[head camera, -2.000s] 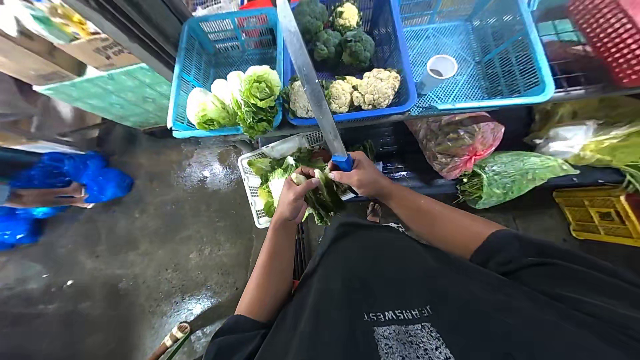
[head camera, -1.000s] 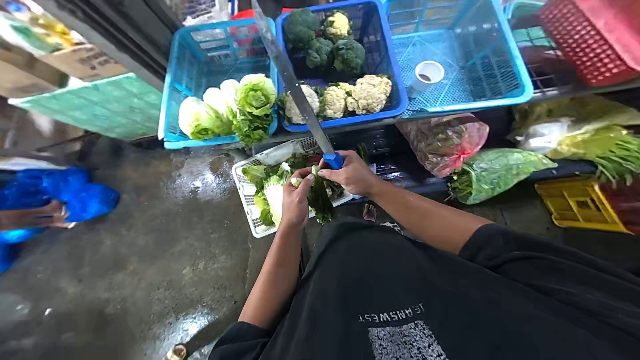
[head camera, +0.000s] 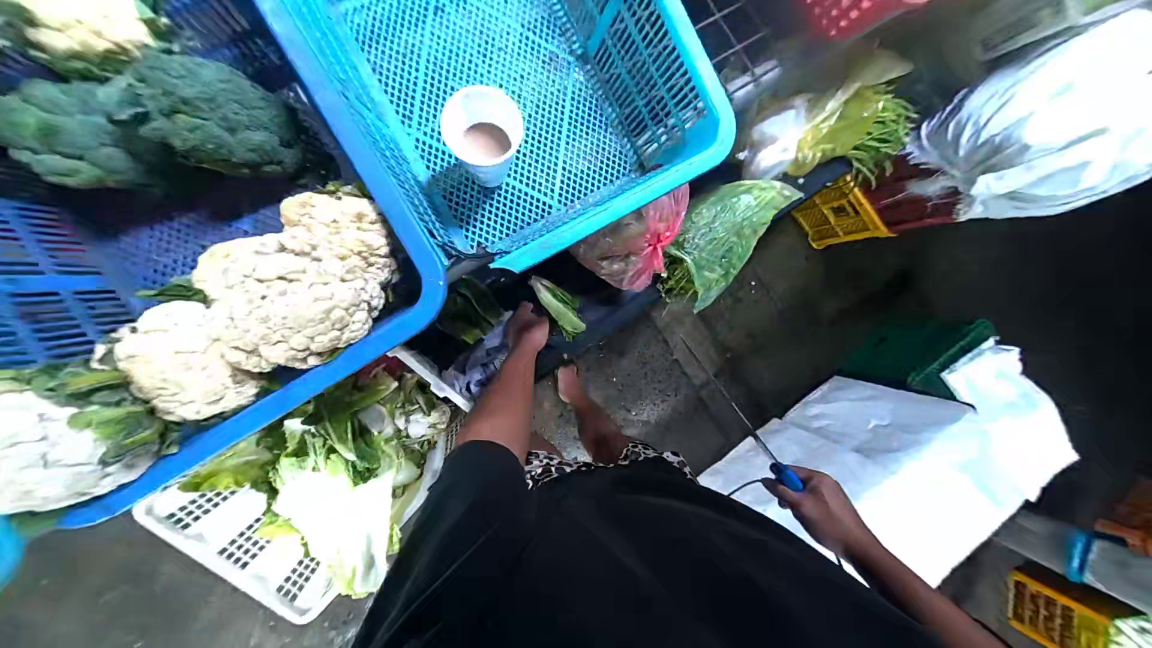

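Note:
My right hand (head camera: 817, 506) grips the blue handle of a long knife (head camera: 751, 432), its blade seen nearly edge-on and angled away from me. Below the light blue basket, my left hand (head camera: 527, 329) reaches to the dark shelf, right beside a green leafy vegetable (head camera: 558, 307); whether its fingers hold the vegetable is hard to see. Left of that arm, leaf trimmings (head camera: 337, 486) lie in a white plastic basket (head camera: 301, 607).
A blue basket (head camera: 418, 301) holds cauliflower (head camera: 288, 288) and broccoli (head camera: 202, 112). A cup of brown liquid (head camera: 483, 135) stands in the light blue basket (head camera: 621, 202). Bagged greens (head camera: 729, 238) lie to its right. White sheeting (head camera: 864, 459) lies beyond the knife.
My hands were close together over the white basket and have moved apart. The right one has carried the knife to the right; the left now reaches to the shelf. The view has turned right.

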